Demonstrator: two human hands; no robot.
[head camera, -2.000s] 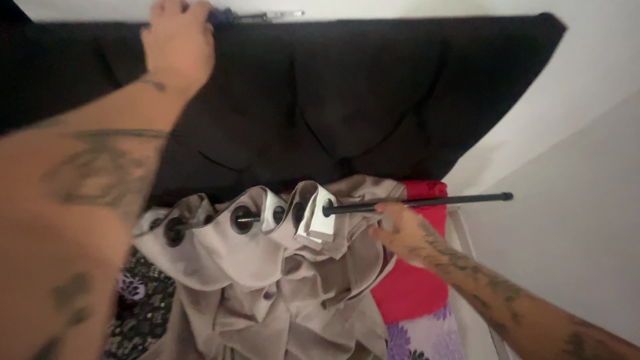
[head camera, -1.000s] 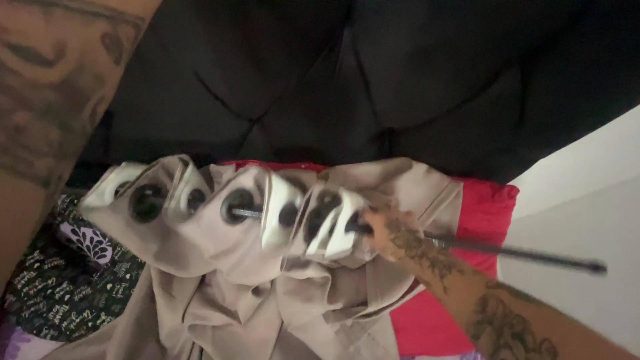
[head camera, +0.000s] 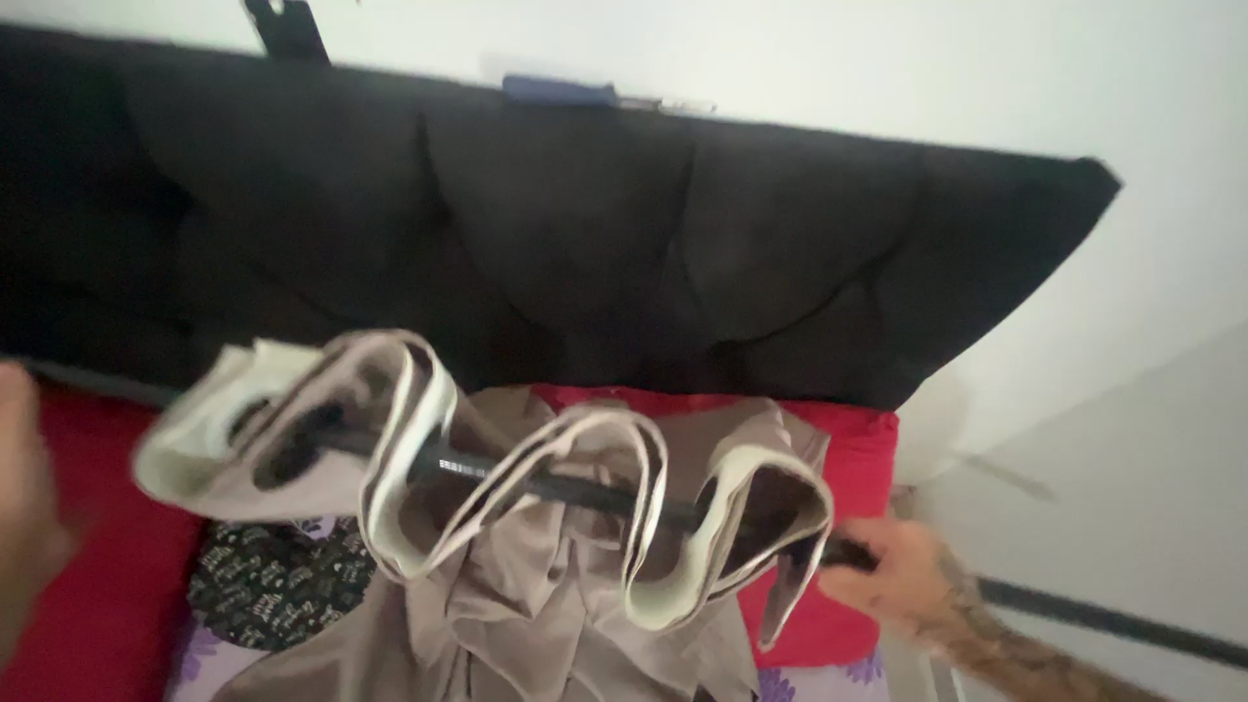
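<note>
A beige grommet curtain hangs in loose waves on a black curtain rod, which runs through its eyelets. Around the rod, at the curtain's right end, my right hand is closed. The rod reappears beyond my wrist and runs out at the right edge. My left hand shows only in part at the left edge, blurred, apart from the curtain; its fingers cannot be made out.
Behind the curtain stands a black upholstered headboard. A blue-handled screwdriver lies along its top edge, and a black bracket-like piece rises farther left. Red pillows, a black patterned cloth and a purple floral sheet lie below.
The curtain and rod have been lifted, and the curtain's top is spread wider along the rod. My left hand, on the headboard's top edge two seconds ago, is now low at the left edge.
</note>
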